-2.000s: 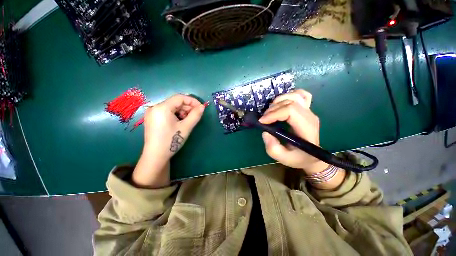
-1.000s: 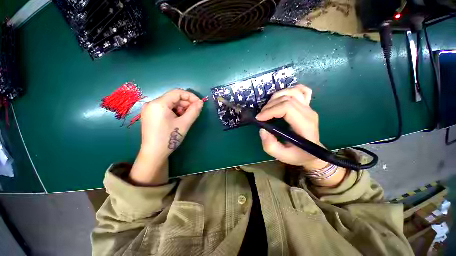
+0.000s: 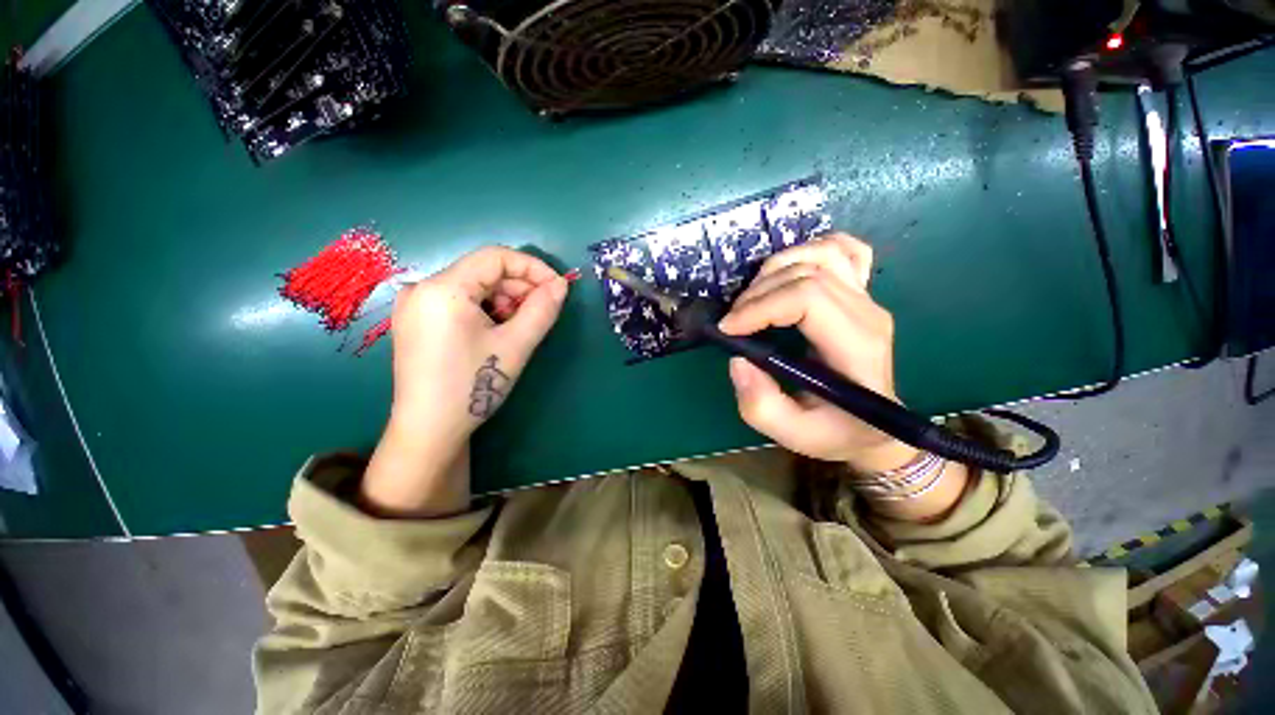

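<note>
A dark PCB panel [image 3: 685, 253] with silvery-white parts lies on the green mat. My right hand [image 3: 822, 342] grips the black soldering iron [image 3: 839, 397]; its metal tip is over the panel's upper left part. Whether the tip touches is too small to tell. My left hand [image 3: 478, 335] pinches a red lead wire [image 3: 571, 275] between thumb and forefinger, its end at the panel's left edge. More red wire shows within and below the left fingers. A pile of red lead wires [image 3: 340, 279] lies left of my left hand.
Stacked PCB panels [image 3: 294, 77] stand at upper left, a fume extractor fan [image 3: 629, 53] beyond the panel. Cardboard [image 3: 951, 49], a soldering station [image 3: 1189, 28] with a red light, and tweezers [image 3: 1159, 182] are at upper right. A dark slab [image 3: 1253, 245] lies at the right edge.
The view has shifted slightly, so the fan and stacked panels sit higher in the picture. Both hands keep nearly the same pose, with the iron tip still over the panel's upper left part.
</note>
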